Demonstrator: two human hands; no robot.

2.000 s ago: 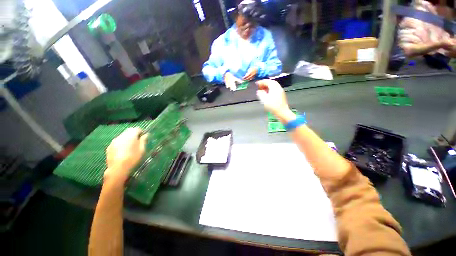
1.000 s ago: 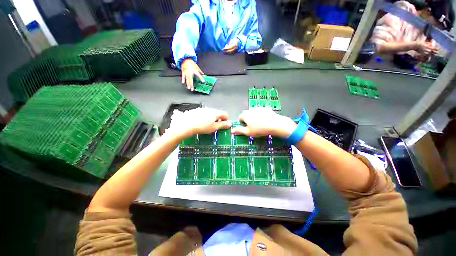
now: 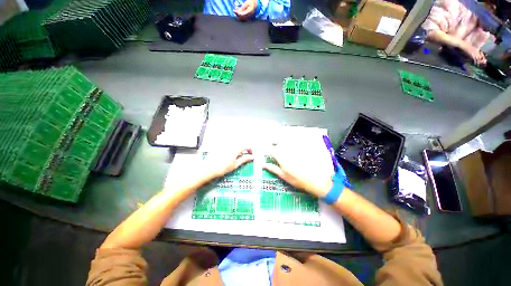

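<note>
Two green PCB panels lie side by side on the white paper work sheet [image 3: 182, 220], with a narrow gap between them. My left hand [image 3: 232, 162] holds the upper inner part of the left PCB panel [image 3: 224, 204]. My right hand [image 3: 286, 170] holds the upper inner part of the right PCB panel [image 3: 288, 206], whose surface is partly blurred by glare. My fingers cover the top edges there. A blue wrist strap [image 3: 335, 188] is on my right wrist.
The white-parts bin [image 3: 158, 120] and a black PCB rack [image 3: 116, 149] are left, beside stacked PCB panels [image 3: 50, 131]. The black-parts bin [image 3: 392, 134], a parts bag [image 3: 410, 187] and a phone [image 3: 442, 181] are right. Smaller panels [image 3: 303, 93] lie beyond; two people are opposite.
My hands went from the board stack and far bench to one wide panel over the paper; now two separate panels lie there. The opposite person's hand has left the small panel.
</note>
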